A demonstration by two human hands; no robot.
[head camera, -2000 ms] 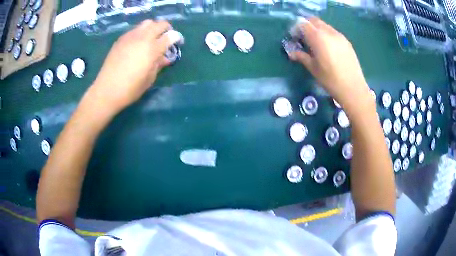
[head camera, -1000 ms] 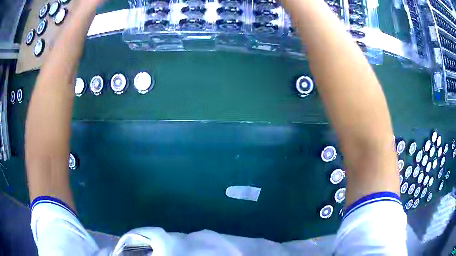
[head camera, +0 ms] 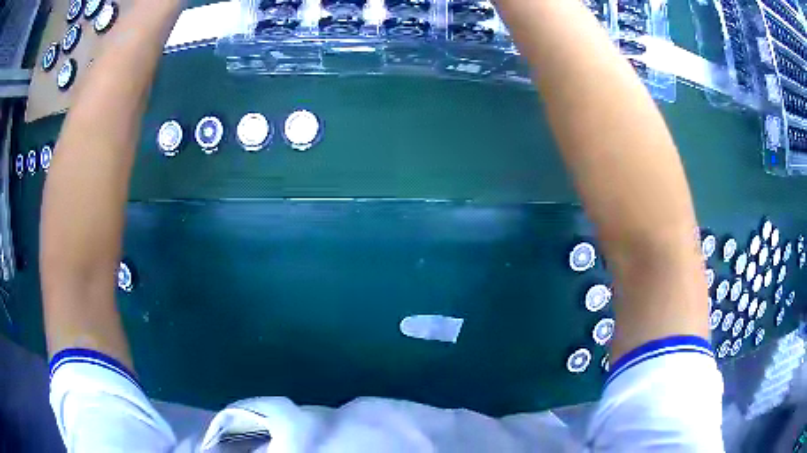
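Observation:
Both my forearms reach forward and leave the picture at its top edge, so my left hand and my right hand are not visible. Between them, a clear plastic tray point(head camera: 372, 58) lies at the far side of the bench, cut off by the top edge. Dark round parts point(head camera: 407, 25) stand in its channels. A row of small round parts with white or ringed faces point(head camera: 253, 130) lies flat on the green mat point(head camera: 398, 168) in front of the tray. More discs lie near my left forearm, partly hidden by it.
Many loose discs point(head camera: 752, 270) lie right of my right forearm. A tan board with discs point(head camera: 49, 95) is at far left. Filled trays point(head camera: 772, 133) stand at far right. A whitish tongue-shaped scrap point(head camera: 432, 328) lies on the near mat. A pale strip point(head camera: 199, 26) runs by the tray.
Two seconds ago both hands were visible with discs; both have since gone out past the top edge. Since one second ago, the single disc near my right forearm is gone and another shows at the left row's end.

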